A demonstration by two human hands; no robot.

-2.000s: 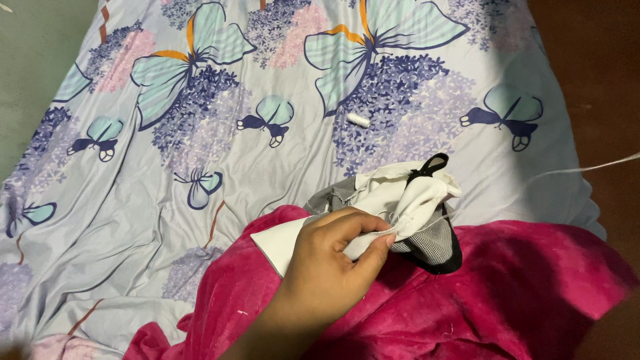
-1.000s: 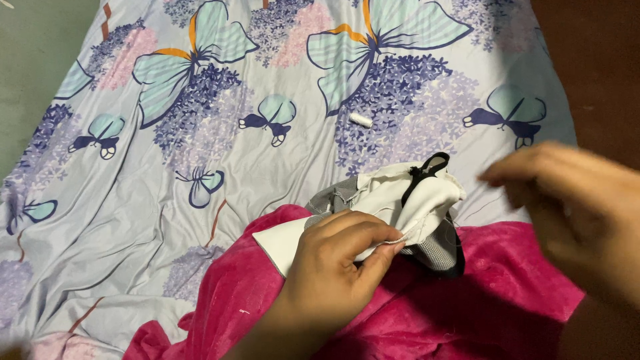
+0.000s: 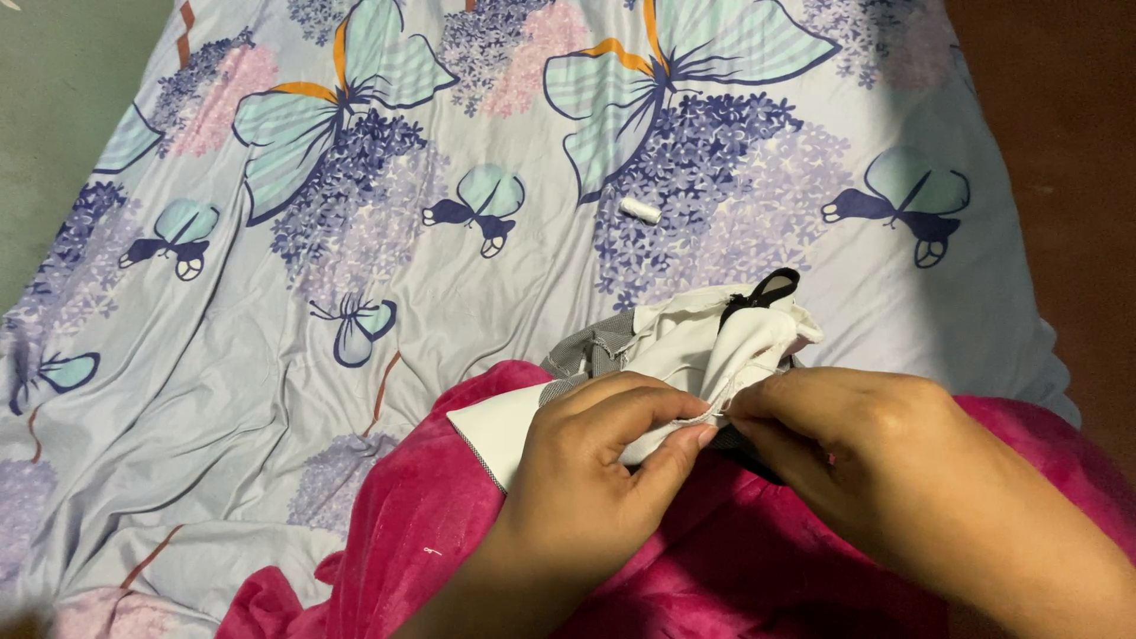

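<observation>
My left hand (image 3: 603, 453) pinches the edge of a white and grey fabric piece (image 3: 683, 346) between thumb and fingertips. The piece has a black fabric loop (image 3: 774, 288) at its top and a flat white panel (image 3: 497, 430) sticking out to the left. Close against the left fingertips, my right hand (image 3: 825, 435) has its thumb and forefinger pinched together at the same fabric edge. Something tiny and pale shows between the fingertips, too small to name. A spool of white thread (image 3: 641, 210) lies on its side beyond the fabric.
A bright pink plush blanket (image 3: 417, 524) lies under the hands. Beneath it spreads a wrinkled bedsheet (image 3: 497, 302) with butterflies and flowers. Reddish-brown floor (image 3: 1047, 177) shows past the sheet's right edge, and a grey-green surface (image 3: 62, 80) at the upper left.
My right hand, out of view two seconds ago and raised at the right one second ago, has come down to the fabric beside my left fingertips. My left hand keeps its pinch.
</observation>
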